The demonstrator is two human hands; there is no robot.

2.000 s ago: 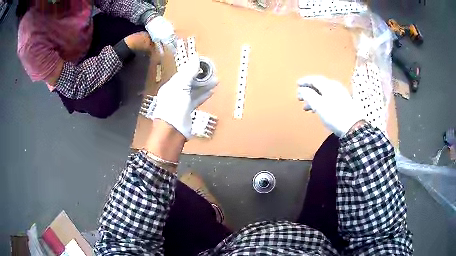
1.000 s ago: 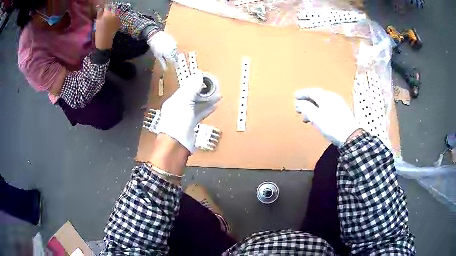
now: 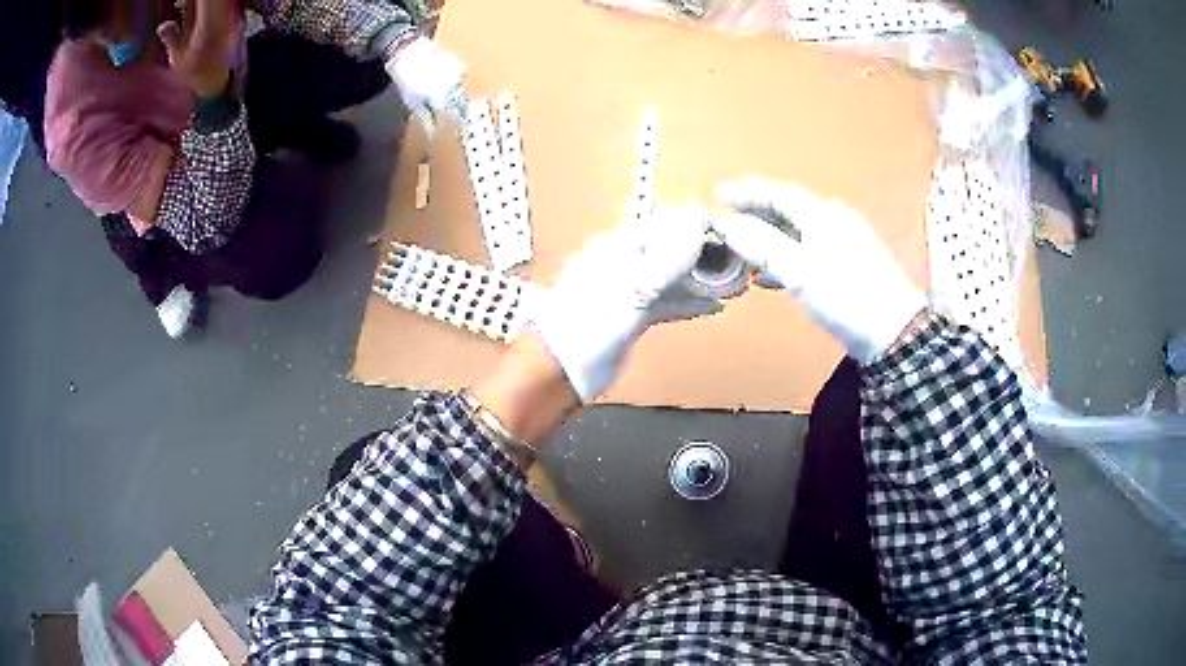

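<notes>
My left hand (image 3: 624, 297), in a white glove, holds the tape roll (image 3: 718, 267) above the cardboard sheet (image 3: 806, 358). My right hand (image 3: 819, 260), also in a white glove, is at the roll's upper right, with its fingers touching or very near the roll; whether it grips the tape is not clear. A single perforated strip (image 3: 646, 163) lies on the cardboard behind my left hand, its near end hidden. A pair of strips (image 3: 497, 182) lies to the left. A row of small punched pieces (image 3: 455, 292) lies near the left edge.
Another person (image 3: 124, 130) crouches at the left, a gloved hand (image 3: 427, 78) near the strips. A spray can (image 3: 698, 470) stands on the floor before me. More strips (image 3: 969, 247) lie under plastic film (image 3: 991, 104) at the right. A cordless drill (image 3: 1060, 78) and an open box (image 3: 176, 605) are farther out.
My left hand has moved right with the tape roll, uncovering the paired strips and the row of small pieces. My right hand has moved left to the roll.
</notes>
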